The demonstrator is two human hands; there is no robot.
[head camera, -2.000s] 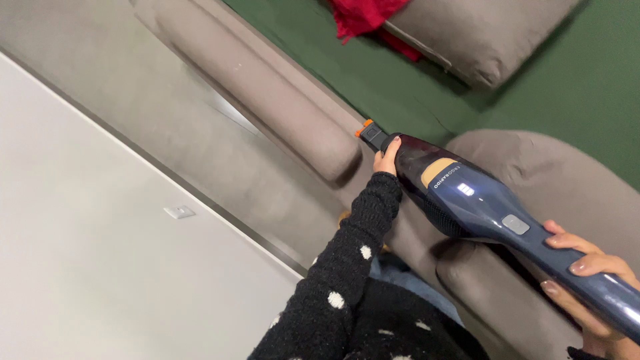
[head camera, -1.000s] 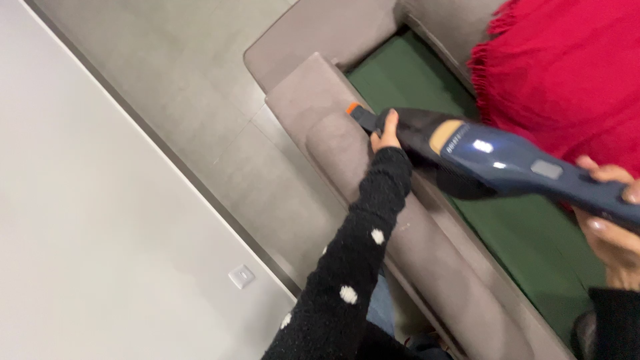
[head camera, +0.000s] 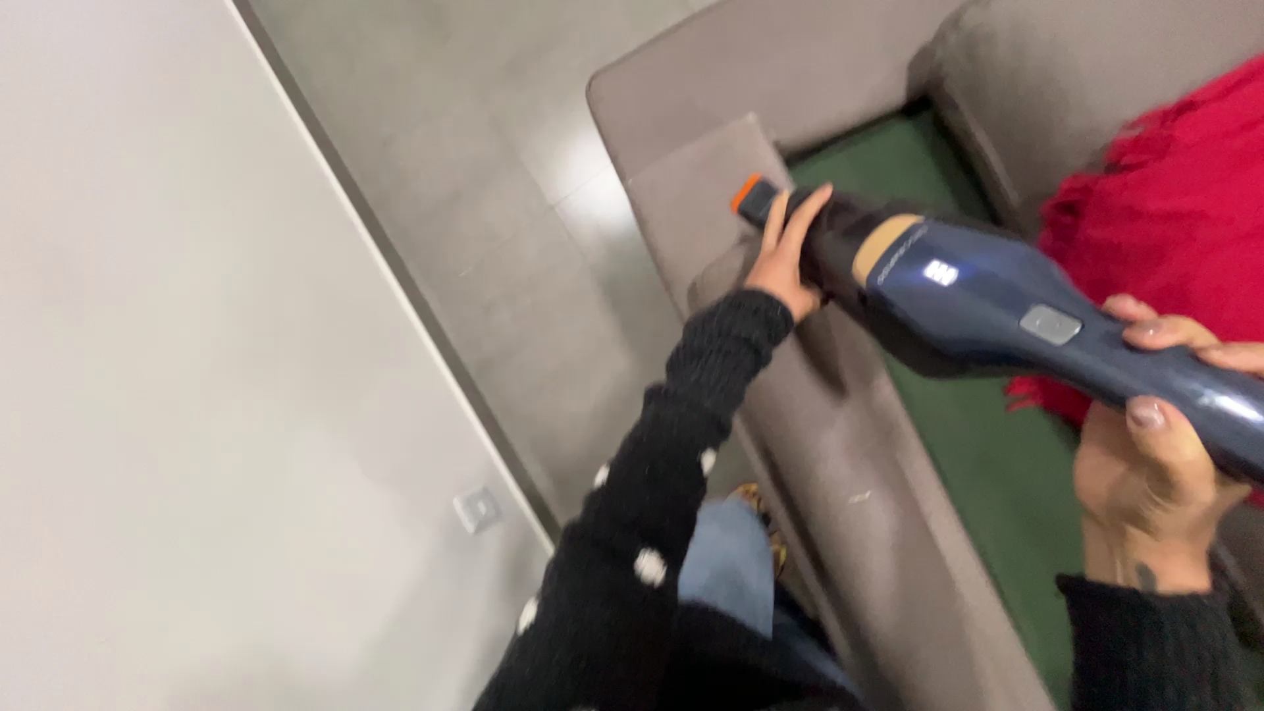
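Observation:
A dark blue cordless handheld vacuum cleaner (head camera: pixel 987 296) lies across the right half of the head view, its small lights lit. My right hand (head camera: pixel 1165 434) is closed round its handle at the right edge. My left hand (head camera: pixel 787 259) holds the dark front end by the nozzle, fingers spread along it. The black nozzle with an orange tip (head camera: pixel 752 200) is over the grey fabric edge of a sofa (head camera: pixel 691 197), near its corner; whether it touches the fabric cannot be told.
Green fabric (head camera: pixel 948 434) shows inside the sofa frame. A red fringed blanket (head camera: pixel 1165 197) and a grey cushion (head camera: pixel 1066 89) are at the upper right. A white wall (head camera: pixel 217 355) with a small square fitting (head camera: pixel 478 509) stands left, beside the grey tiled floor (head camera: pixel 464 178).
The view has shifted strongly along the sofa. The vacuum, held in both hands throughout, was beside a long grey edge and is now near the sofa's corner.

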